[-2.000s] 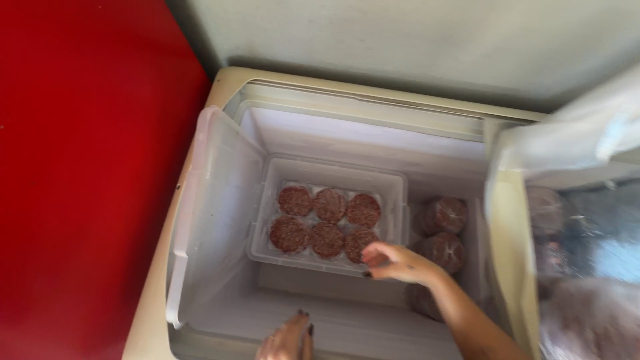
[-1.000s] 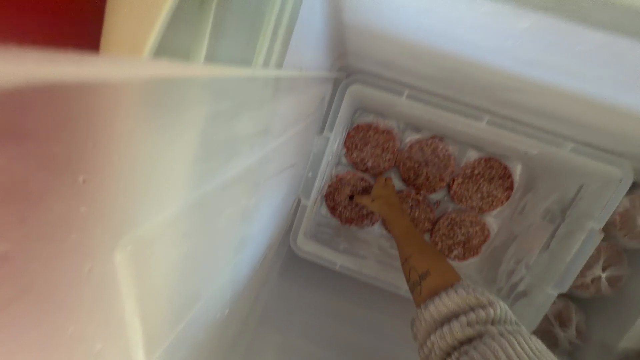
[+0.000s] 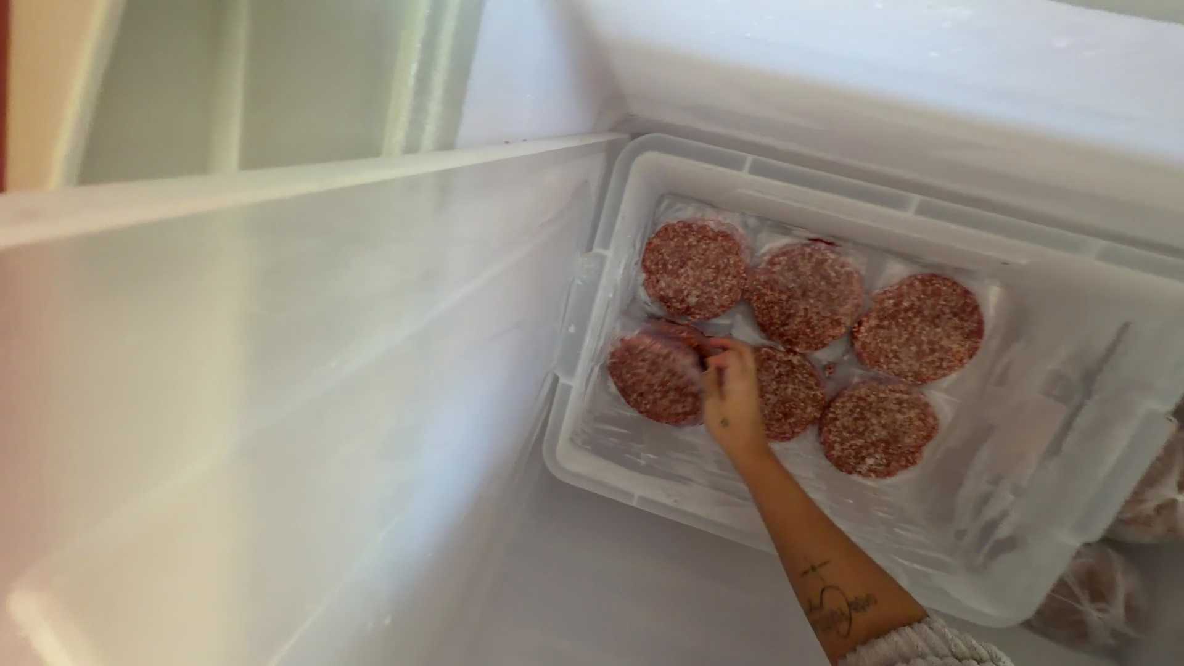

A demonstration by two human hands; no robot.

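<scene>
My right hand (image 3: 734, 400) reaches into a translucent plastic bin (image 3: 823, 190) and pinches the right edge of a raw ground-meat patty (image 3: 657, 381) at the bin's left end. That patty looks tilted and slightly blurred, and part of another shows behind it. Right beside my hand lies a second patty (image 3: 788, 393), partly covered by my fingers. Others lie flat on clear plastic film: one patty (image 3: 696, 268) at upper left, one (image 3: 807, 294) at upper middle, one (image 3: 918, 327) at upper right and one (image 3: 879, 428) at lower right. My left hand is out of view.
The bin stands inside a white chest freezer, against its back wall (image 3: 869, 83). A large translucent plastic lid (image 3: 305, 370) stands upright on the left, near the camera. Bagged meat (image 3: 1087, 597) lies right of the bin, below its rim.
The view has moved much closer to the bin. My right hand has gone from the bin's right side to the lower left patty, which has tilted. My left hand has left the view.
</scene>
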